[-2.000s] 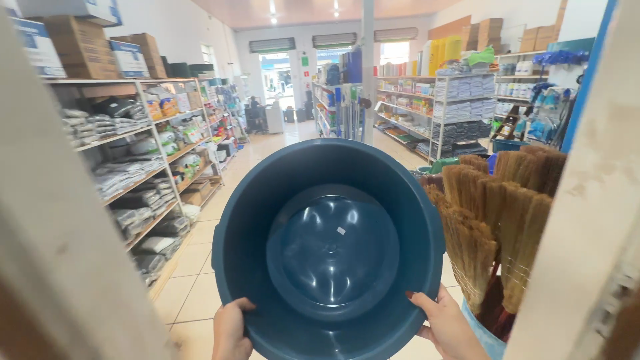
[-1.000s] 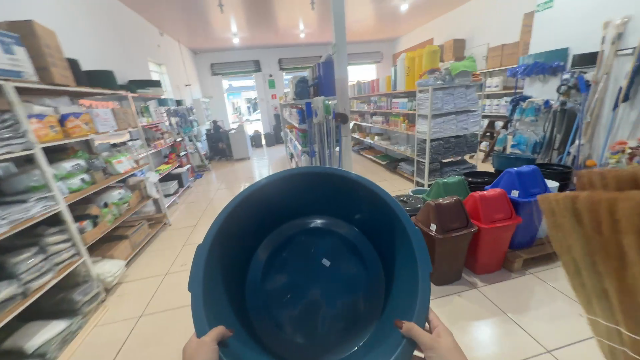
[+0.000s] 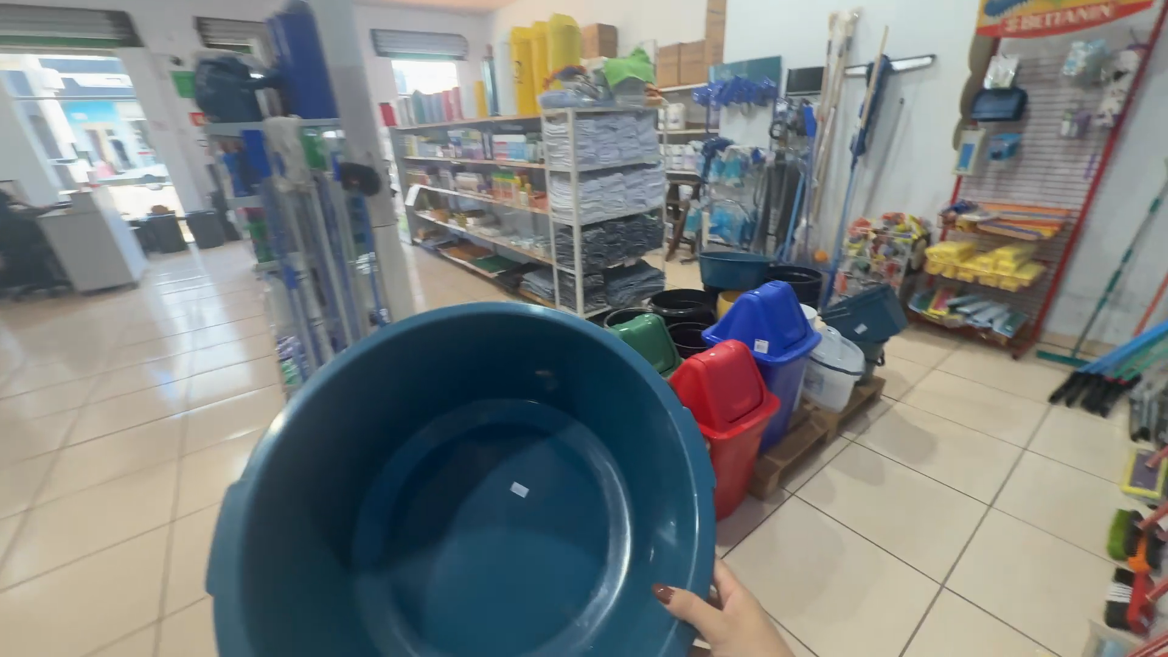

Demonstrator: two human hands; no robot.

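Note:
A large round dark-blue plastic basin (image 3: 493, 529) fills the lower middle of the view, its open side turned toward me and a small white label on its inner bottom. My right hand (image 3: 725, 611) grips the basin's lower right rim, with the thumb over the inside and the other fingers behind the wall. My left hand is out of the frame. Past the basin's right side stand a red swing-lid bin (image 3: 725, 411), a blue swing-lid bin (image 3: 766, 356) and a green lidded bin (image 3: 646, 342).
A wooden pallet (image 3: 803, 447) lies under the bins. Beyond stand a metal shelf of folded cloths (image 3: 604, 192) and a pillar (image 3: 365, 146) beside upright poles. A red display rack (image 3: 1004, 228) is against the right wall. Long-handled tools (image 3: 1109, 365) lean at the right edge.
The view has swung right and come nearer the bins. The brooms at the right have left the view. My left hand, seen on the basin's lower left rim before, is out of frame.

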